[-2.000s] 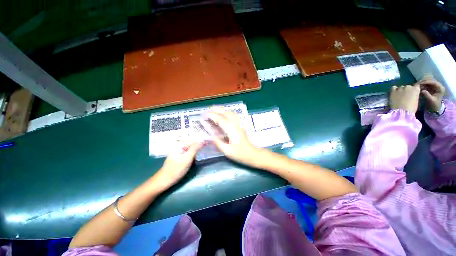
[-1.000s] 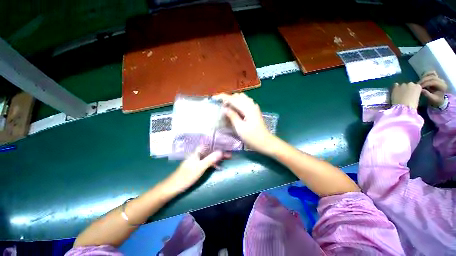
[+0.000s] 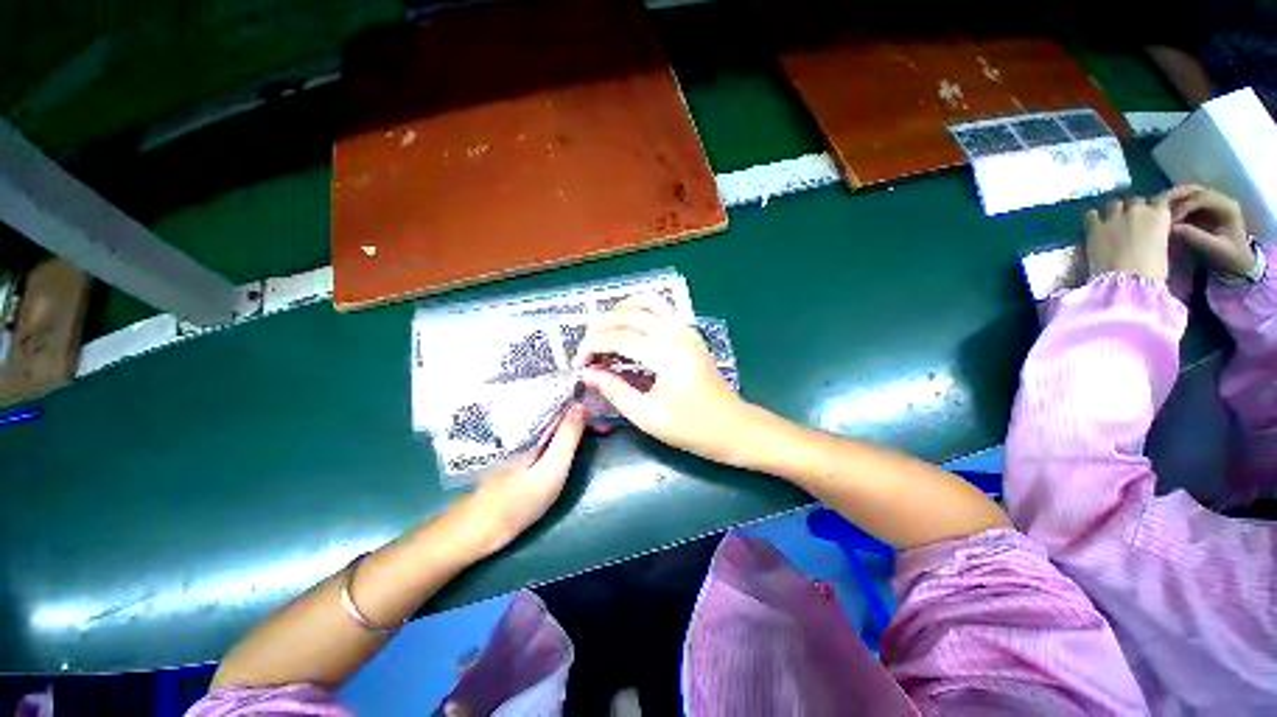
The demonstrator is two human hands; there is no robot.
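Observation:
A thin glossy label sheet [image 3: 476, 350] with dark speckled blocks lies on the dark-green bench in front of me, with layers overlapping at its lower left. Part of another sheet shows to the right of my right hand. My left hand [image 3: 532, 476] pinches the sheet's lower edge with thumb and fingertips. My right hand [image 3: 658, 385] lies over the sheet's right part, its thumb and fingers pinched close to my left fingertips. A tiny dark spot shows between the fingertips. The exact edge or piece held is too small to tell.
A large brown board [image 3: 525, 168] lies behind the sheet. A second brown board [image 3: 952, 112] at right carries a spare patterned sheet [image 3: 1050, 168] on its edge. A neighbouring person's hands [image 3: 1134, 238] work at right near a white box [image 3: 1225, 154]. A blue stick [image 3: 21, 416] lies far left.
The pale sheet that my right hand held raised is down on the bench over the others, its lower left now angled. Both hands have come together at its lower edge.

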